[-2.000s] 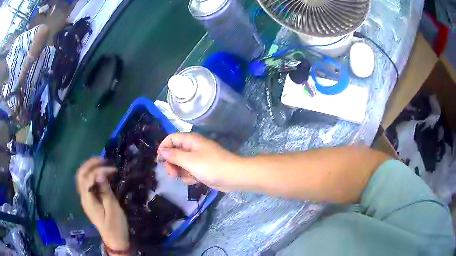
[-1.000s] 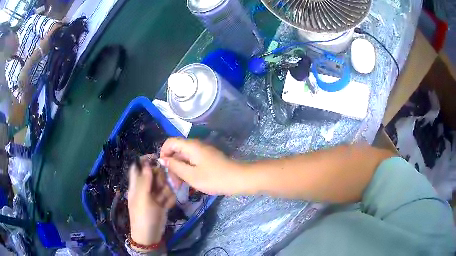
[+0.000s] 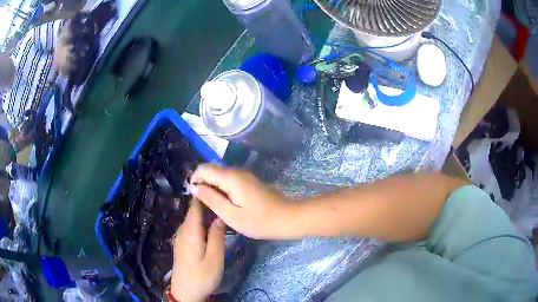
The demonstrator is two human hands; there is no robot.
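Observation:
A blue bin (image 3: 112, 206) holds a heap of small black plastic parts (image 3: 159, 177) and a black curved band (image 3: 141, 253). My right hand (image 3: 242, 200) reaches in from the right over the bin, thumb and forefinger pinched on a small pale piece (image 3: 192, 189). My left hand (image 3: 199, 253), with a reddish band at the wrist, comes up from the bottom. Its fingers meet the underside of my right hand at the pale piece. Whether my left hand holds anything is hidden by the overlap and blur.
Silver-grey cans (image 3: 265, 121) and a blue cap (image 3: 266, 74) stand beside the bin. A white block (image 3: 389, 115) bears a blue ring (image 3: 394, 88), near a fan (image 3: 383, 15). A black headband (image 3: 134, 65) lies on the green belt (image 3: 183, 41). A person in stripes (image 3: 35, 65) is beyond.
My left hand has moved right from the bin's left side to meet my right hand, uncovering the bin's left part. My right hand has barely moved. The headband on the belt has shifted up slightly.

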